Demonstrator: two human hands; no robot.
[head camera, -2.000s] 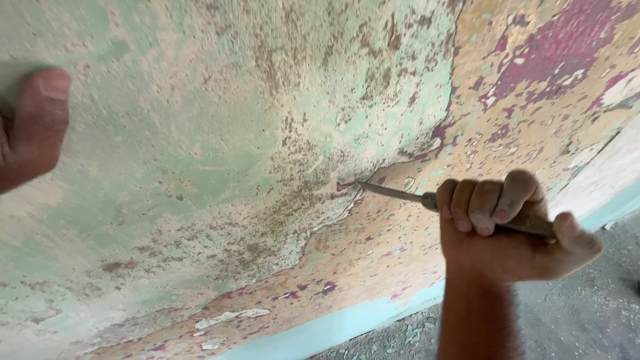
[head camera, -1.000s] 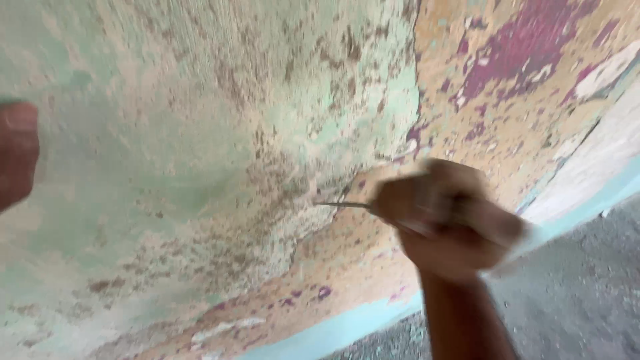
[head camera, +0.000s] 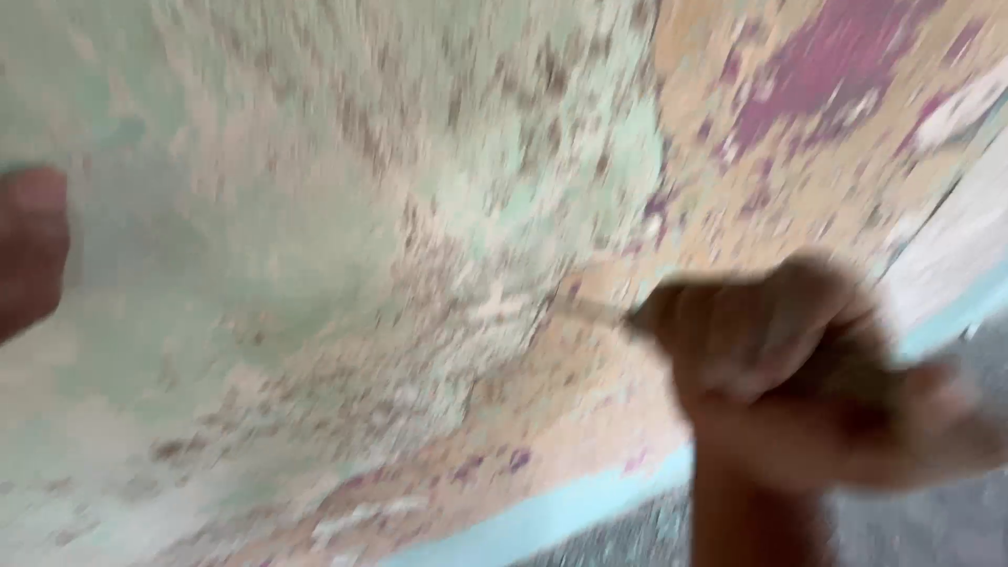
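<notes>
My right hand (head camera: 772, 339), blurred by motion, is closed around a slim pointed hand tool (head camera: 591, 311). Its metal shaft reaches left from the fist, over the ragged edge between green and tan paint; where the tip ends is too blurred to tell. The wall (head camera: 299, 197) has worn pale green paint with brown and pinkish bare spots. To the right and below, a tan layer (head camera: 709, 205) with purple patches shows. At the far left edge part of my left hand (head camera: 31, 248) is in view, a thumb or finger by the green paint; the rest is cut off.
A light blue band (head camera: 543, 520) runs along the wall's lower edge. Beneath it lies the grey floor (head camera: 921, 520), with pale bits scattered on it. A whitish strip (head camera: 945, 252) with a dark crack beside it crosses the right side.
My right hand has stayed closed on the tool while shifting about near the paint edge. The tool's shaft, sharp two seconds ago, is now blurred. My left hand remains at the left edge.
</notes>
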